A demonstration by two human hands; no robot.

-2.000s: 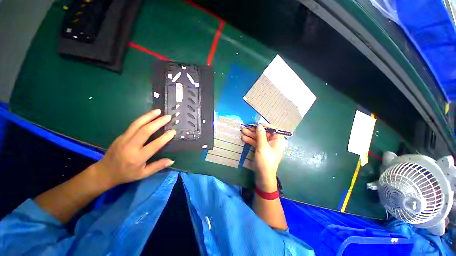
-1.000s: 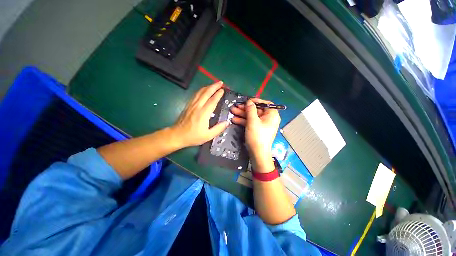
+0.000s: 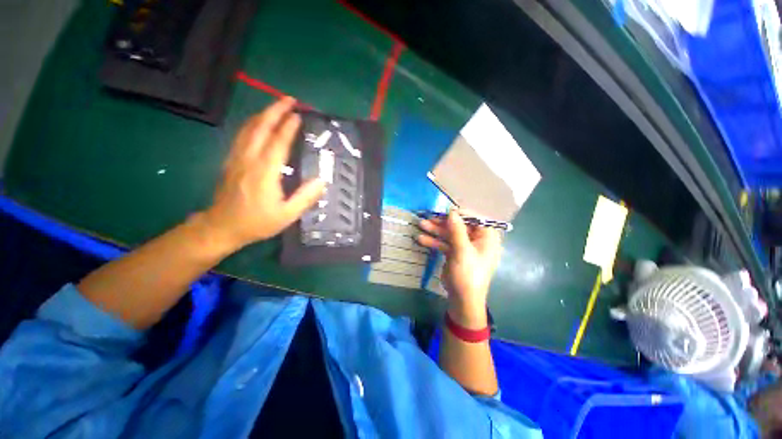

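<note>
A black plastic housing (image 3: 345,201) with slanted slots and several pale bits on it lies on a dark foam pad (image 3: 372,171). My left hand (image 3: 261,176) rests along the housing's left edge, fingers spread, holding nothing. My right hand (image 3: 466,249) holds thin, dark, pen-like tweezers (image 3: 489,223), their tip over the strip sheets (image 3: 401,250) right of the pad. A tilted adhesive sheet (image 3: 483,171) with a white end lies just beyond my right hand. The tip is too small to tell if it holds anything.
Stacked housings (image 3: 154,30) lie on dark pads (image 3: 193,86) at the far left. Blue film (image 3: 416,159) lies under the strip sheets. A white slip (image 3: 605,230) is at the yellow tape. A white fan (image 3: 693,321) stands right, near a blue bin (image 3: 592,403). Another person's arm shows lower right.
My right hand with the tweezers has moved from the housing back to the strip sheets. My left hand stays at the housing's left edge. The camera view has shifted.
</note>
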